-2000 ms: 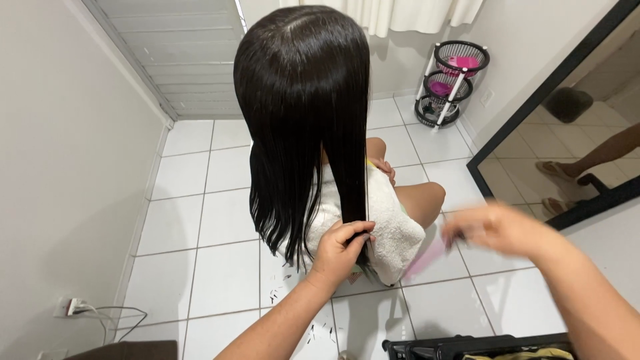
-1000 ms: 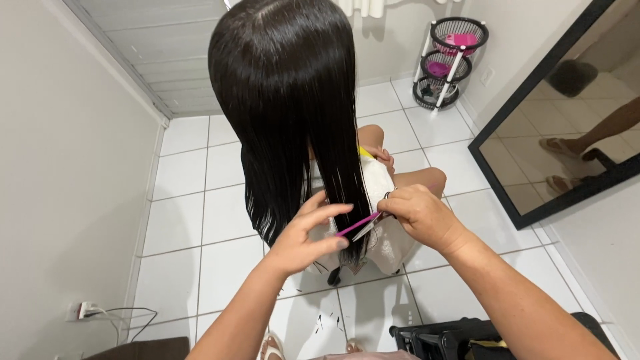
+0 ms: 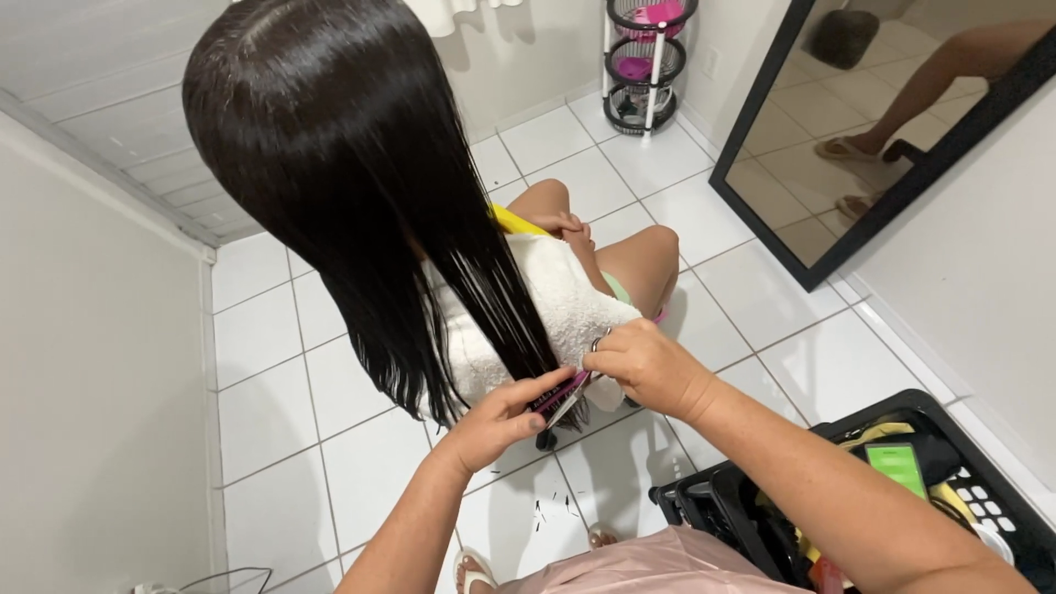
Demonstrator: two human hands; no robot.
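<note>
Long, dark, straight hair (image 3: pixel 330 140) hangs down the back of a seated person with a white towel (image 3: pixel 569 289) over the shoulders. At the ends of the right-hand section, a pink comb (image 3: pixel 561 389) lies across the strands. My left hand (image 3: pixel 507 417) is at the comb's left part, fingers against comb and hair; its exact hold is partly hidden. Scissors (image 3: pixel 569 402) are in my right hand (image 3: pixel 643 363), a finger ring showing at the fingers and the blades slanting down-left beside the comb. Whether the blades are apart cannot be told.
A black cart (image 3: pixel 916 404) with assorted items stands at lower right. A black-framed mirror (image 3: pixel 804 264) leans at the right wall, and a tiered basket rack (image 3: pixel 646 78) stands behind. Hair clippings (image 3: pixel 557 505) lie on the tiled floor near my sandalled foot (image 3: pixel 473 573).
Two seconds ago my left hand held the hair ends while my right hand was off to the right. Since then my right hand has come in to the hair ends, where comb and scissors now are.
</note>
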